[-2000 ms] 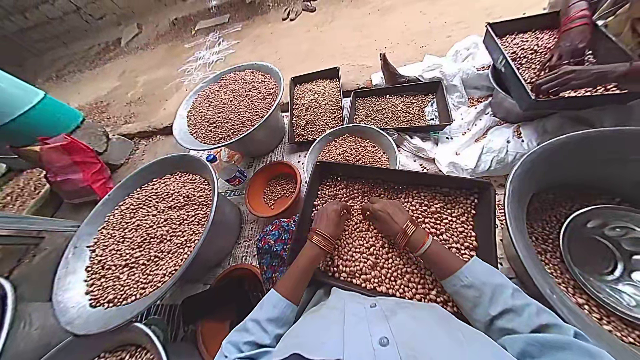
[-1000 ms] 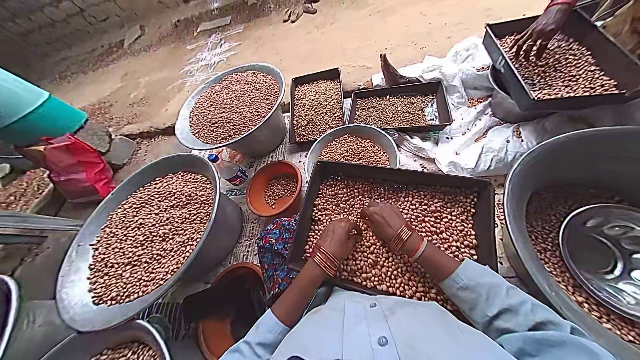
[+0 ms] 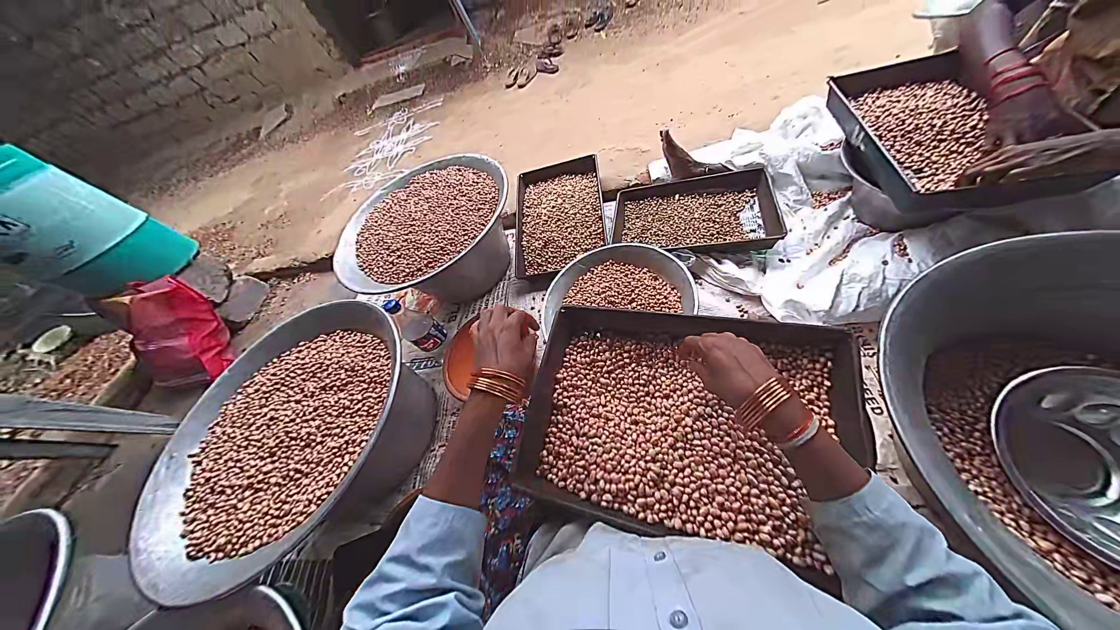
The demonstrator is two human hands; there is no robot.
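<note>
A dark rectangular metal tray full of reddish-brown nuts or seeds lies before my lap. My left hand is over an orange bowl left of the tray and hides much of it; whether its fingers hold anything is not visible. My right hand rests on the nuts near the tray's far edge, fingers bent down; its fingertips are partly hidden. Beyond the tray stands a small metal bowl of nuts. A plastic bottle is just left of the orange bowl.
Large metal basins of nuts stand at left and far left; another, at right, holds a steel plate. Two smaller dark trays lie beyond. A co-worker's hands are at a tray at upper right.
My hands were together over the nuts in the tray; my left hand has moved left to the orange bowl. My right hand stays over the tray. The view has tilted up slightly.
</note>
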